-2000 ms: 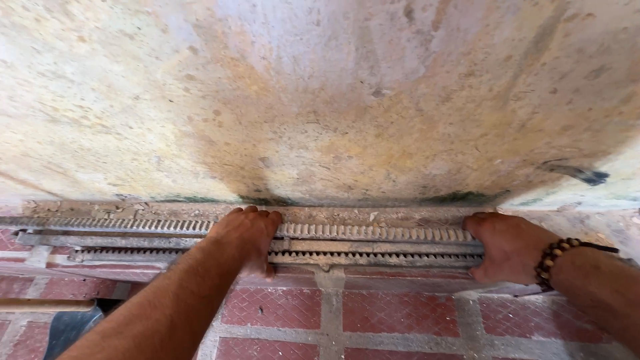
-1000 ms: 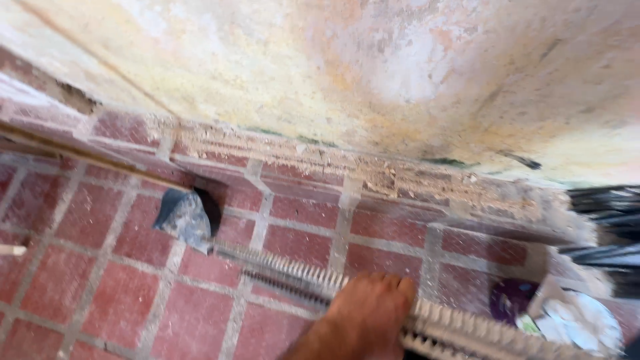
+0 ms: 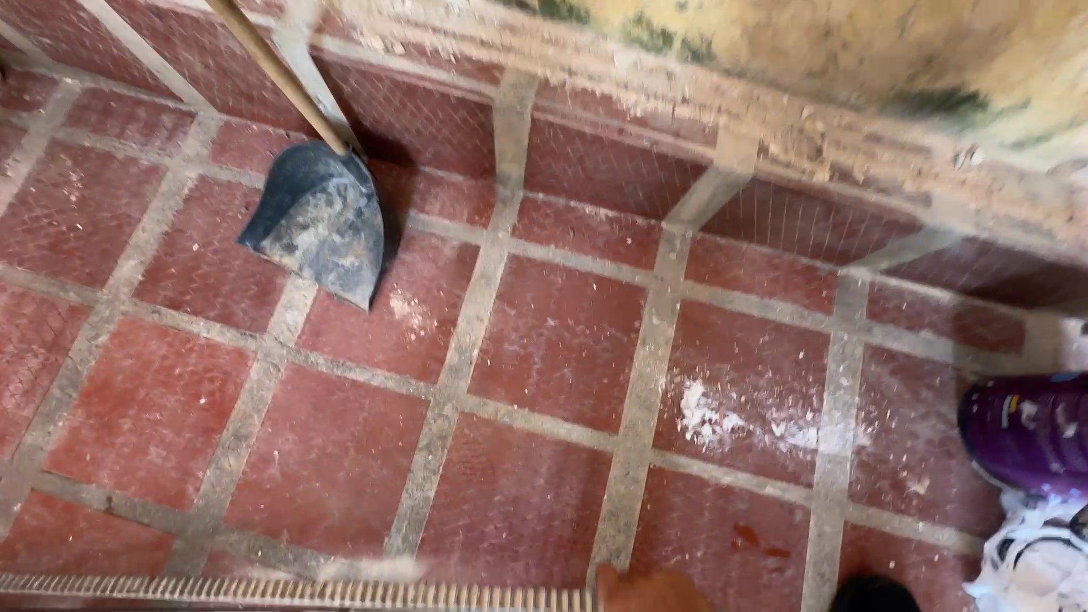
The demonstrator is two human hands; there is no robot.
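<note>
A long, pale toothed strip (image 3: 340,592) lies across the bottom left of the view, close above the frame's edge. At its right end my right hand (image 3: 650,592) is partly visible, its fingers closed around the strip; the rest of the hand is cut off. My left hand is out of view. A dusty dark dustpan (image 3: 327,225) with a wooden handle (image 3: 280,76) rests on the floor near the wall, beyond the strip.
Red tiles (image 3: 544,348) with grey joints cover the floor, with white debris (image 3: 710,416) on them. The stained wall has a dusty ledge (image 3: 629,98). At right are a purple container (image 3: 1028,433) and a white-smeared round item (image 3: 1033,561); a dark rounded shape (image 3: 874,593) is at the bottom.
The toothed strips have come off the ledge at the wall's foot and moved back toward me. My left hand, on them earlier, is out of view. The view has shifted considerably.
</note>
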